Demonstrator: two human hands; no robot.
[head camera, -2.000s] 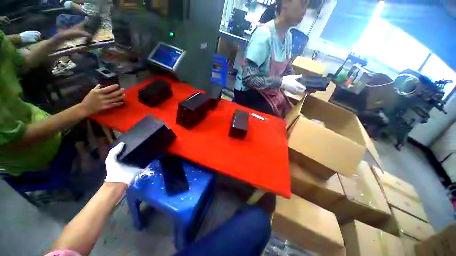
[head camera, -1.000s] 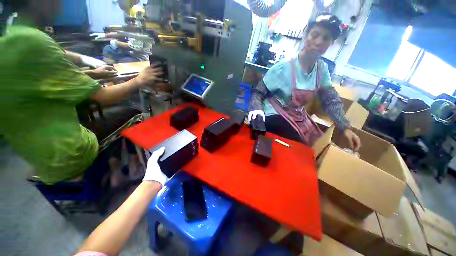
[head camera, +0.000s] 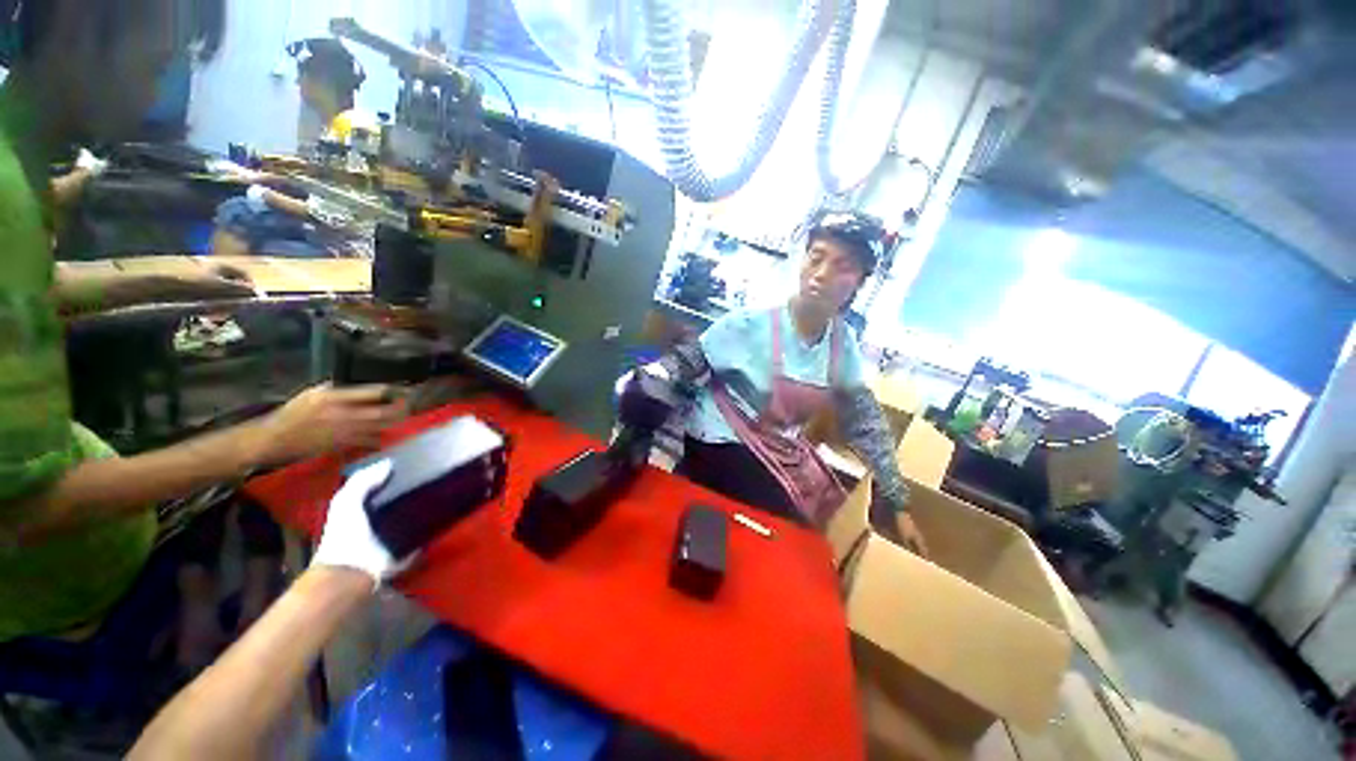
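Note:
My left hand, in a white glove, grips a black housing by its near left end and holds it over the left part of the red-topped table. My right hand is not in view. Other black housings stand on the table: a pair near the middle and a single one further right, beside a small white strip. Another black housing lies on the blue plastic stool at the bottom edge.
A person in green reaches in from the left. A person in an apron sits behind the table, one hand at an open carton on the right. A grey-green machine with a blue screen stands behind the table.
My left hand has moved from above the stool to over the table with the housing. The view has tilted up. The person opposite has moved a hand to the carton.

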